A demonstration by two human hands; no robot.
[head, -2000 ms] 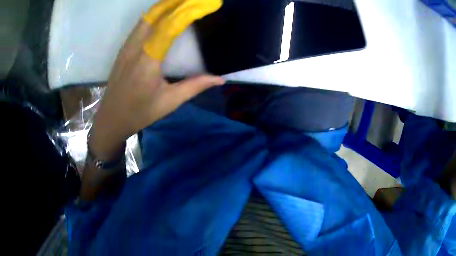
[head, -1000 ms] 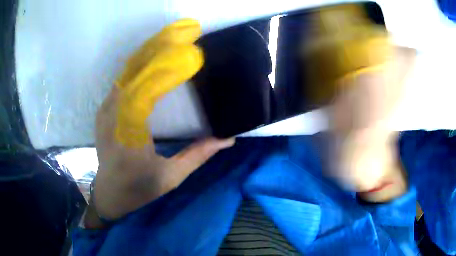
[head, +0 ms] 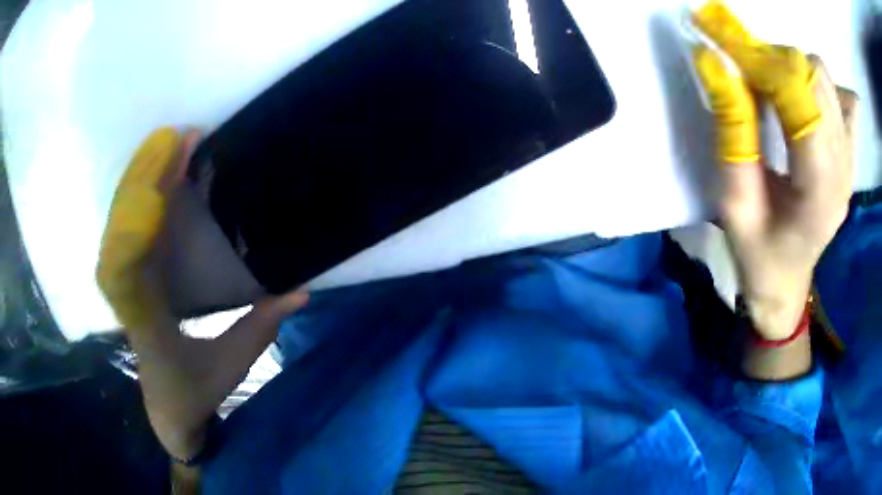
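Observation:
A black phone [head: 387, 145] lies glossy face up and tilted over the white mat, a bright strip reflected near its top. My left hand [head: 184, 271], with yellow finger cots, grips its left end, thumb at the lower corner and fingers at the upper corner. My right hand [head: 779, 155] is off the phone, over the right part of the mat. Its cot-covered fingers are bent and partly spread. A small shiny, clear edge shows by its fingertips; I cannot tell whether the hand holds it.
The white mat [head: 464, 232] runs along the bench in front of my blue smock. Shiny clear plastic [head: 253, 382] shows below my left hand. Dark, shiny material [head: 29, 309] lies at the left edge. Another blue sleeve or cloth is at the far right.
My right hand came in over the phone, blurred, and has now moved off it to the right. The phone and my left hand now appear further left and more tilted in view.

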